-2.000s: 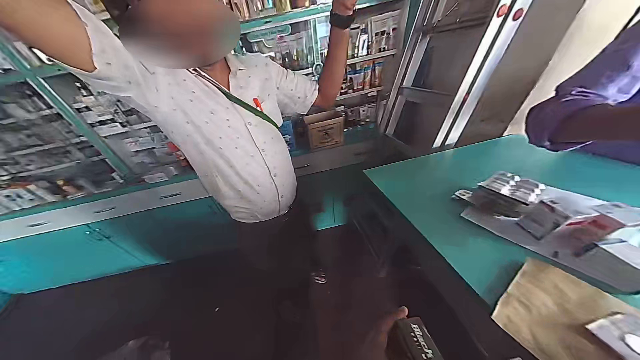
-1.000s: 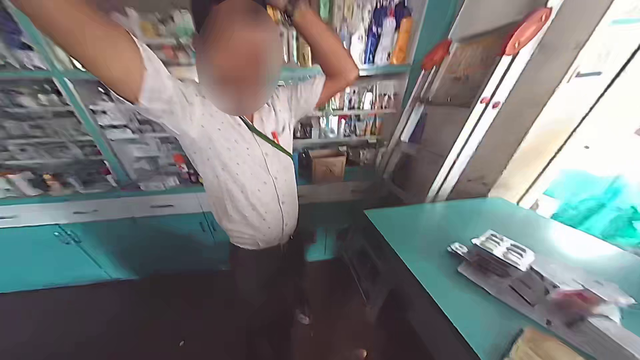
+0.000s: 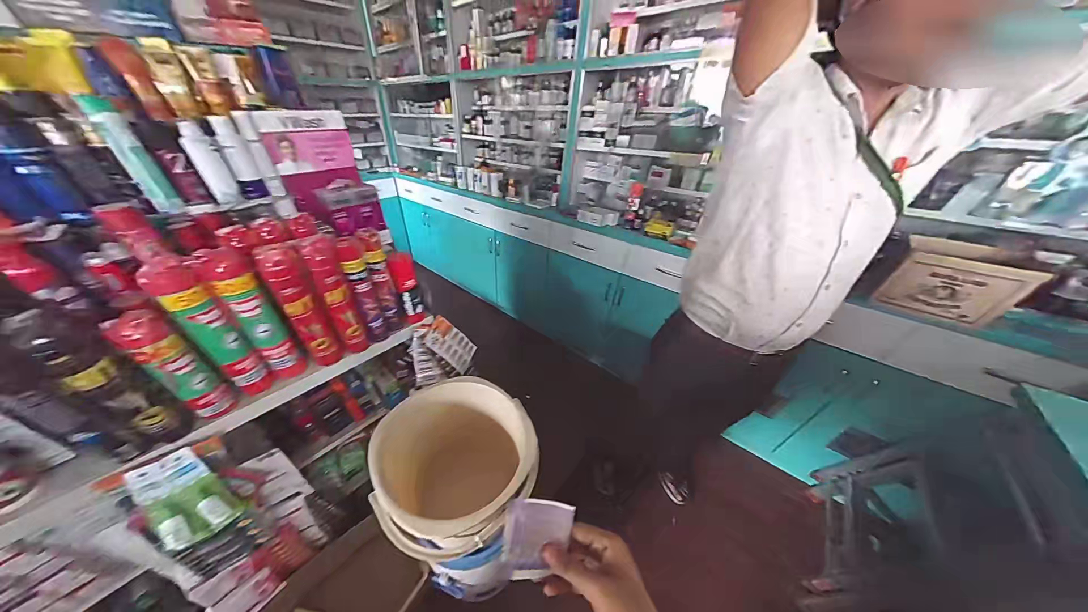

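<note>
My right hand (image 3: 599, 565) comes in at the bottom centre and pinches a small pale purple packet (image 3: 540, 534) between thumb and fingers. The packet is beside the near right wall of an open white plastic bucket (image 3: 382, 501), overlapping its outside in the view. No contents show inside the part of the bucket that is visible. A cardboard box (image 3: 357, 565) is partly seen just below and left of the bucket. My left hand is out of view.
Red spray cans (image 3: 297, 297) crowd a shelf at left, above packaged goods. Another person in a white shirt (image 3: 782, 204) stands at right with raised arms. Turquoise cabinets (image 3: 544, 280) line the back wall. A carton (image 3: 952, 285) rests on the ledge at right.
The view has swung far to the left, bringing in the bucket and the spray cans. My hand held a dark box at the lower edge two seconds ago; now it holds a pale packet.
</note>
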